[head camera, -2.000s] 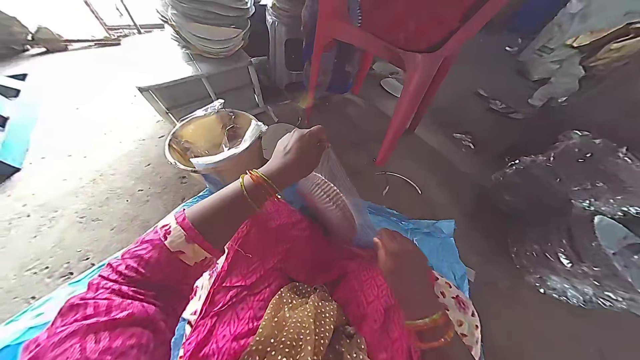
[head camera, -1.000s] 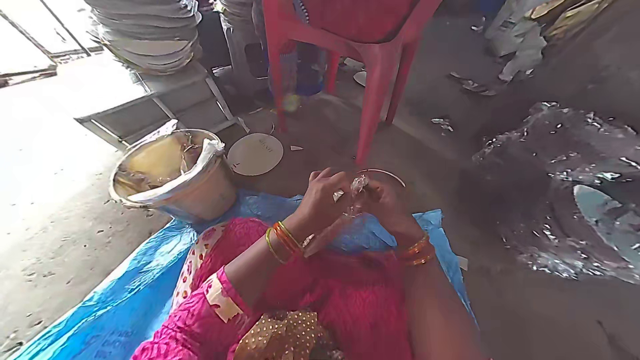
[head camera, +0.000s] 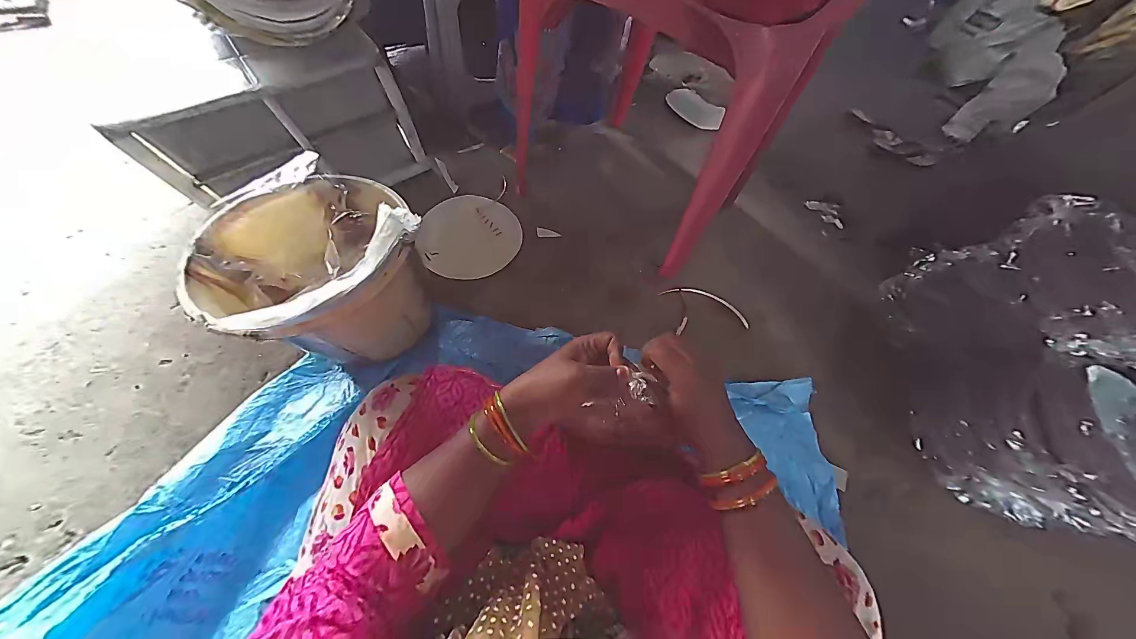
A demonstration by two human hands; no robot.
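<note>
My left hand [head camera: 577, 386] and my right hand [head camera: 688, 386] are close together above my lap, their fingers pinching gathered clear plastic [head camera: 641, 388] between them. Below the plastic, a stack of something brownish is mostly hidden by my hands and blends with the lap; its outline cannot be told. Both wrists wear bangles. To the left, a bucket [head camera: 368, 315] holds clear plastic and tan material, with white plastic folded over its rim. A round flat disc [head camera: 469, 237] bearing writing lies on the floor beside the bucket.
A blue plastic sheet [head camera: 222, 497] lies under me. Ahead stands a red plastic chair [head camera: 710, 195]; a grey metal frame [head camera: 328, 115] is behind the bucket. A curved thin strip [head camera: 723, 306] lies on the floor. Crumpled clear plastic [head camera: 1021, 399] spreads at the right.
Two seconds ago my hands were apart, with a clear bag around a pale ridged stack between them. They have come together at the gathered plastic. The view has shifted, showing the disc by the bucket.
</note>
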